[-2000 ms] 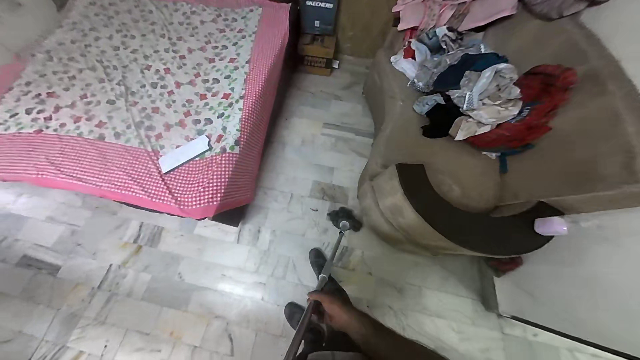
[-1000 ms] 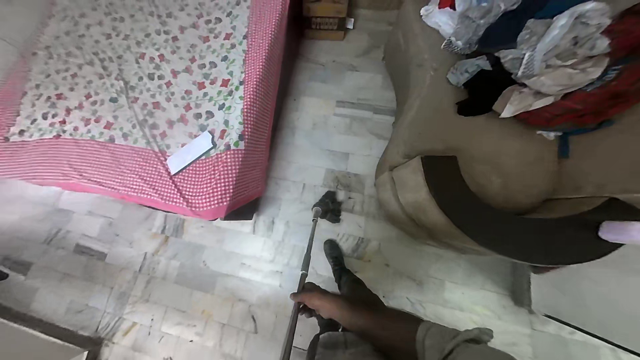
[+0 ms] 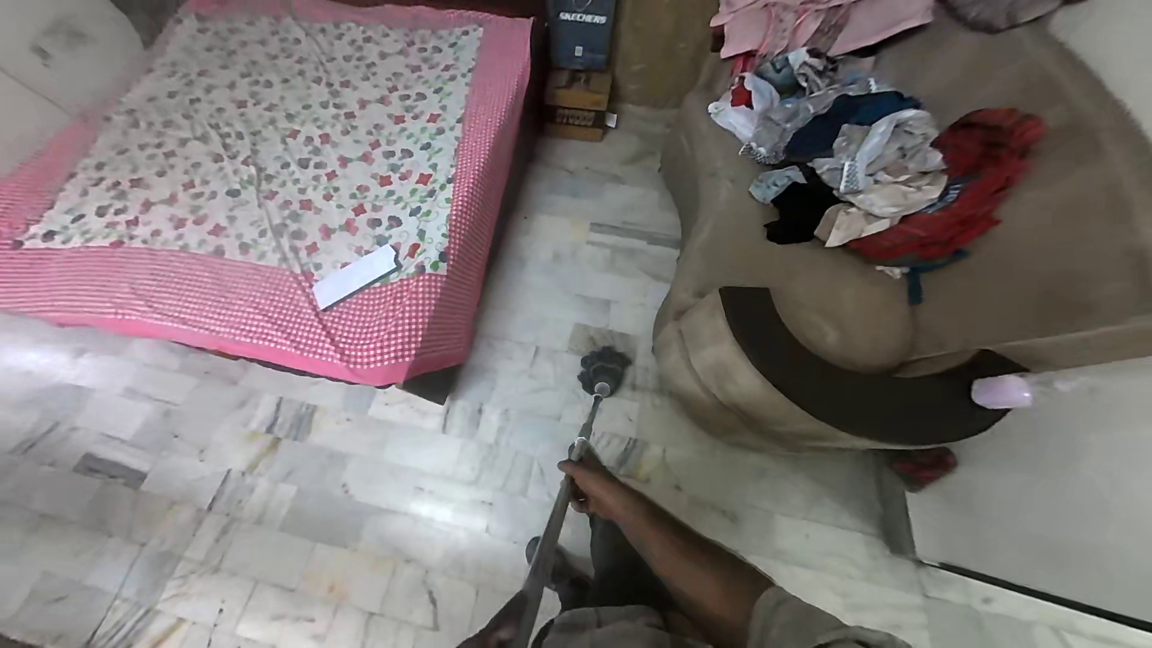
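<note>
My right hand [image 3: 591, 484] is closed around the upper-middle part of a long mop handle [image 3: 560, 513]. The dark, shaggy mop head [image 3: 603, 370] rests on the marble floor between the bed and the sofa. At the bottom edge, my left hand [image 3: 504, 627] is at the lower end of the same handle, partly cut off by the frame and dim; it appears wrapped around the pole. My feet, in dark footwear, stand just behind the handle.
A bed with a pink-bordered floral sheet [image 3: 360, 162] stands at left, a white flat box [image 3: 355, 277] on it. Boxes [image 3: 576, 103] stand beyond. At right, a brown sofa [image 3: 810, 297] holds piled clothes [image 3: 882, 162]; a pale purple cup [image 3: 1002, 391] sits on its armrest.
My right hand stays around the handle through all frames. The pole's slant has changed and the mop head has shifted over the floor between the bed and sofa. My left hand now shows at the bottom edge.
</note>
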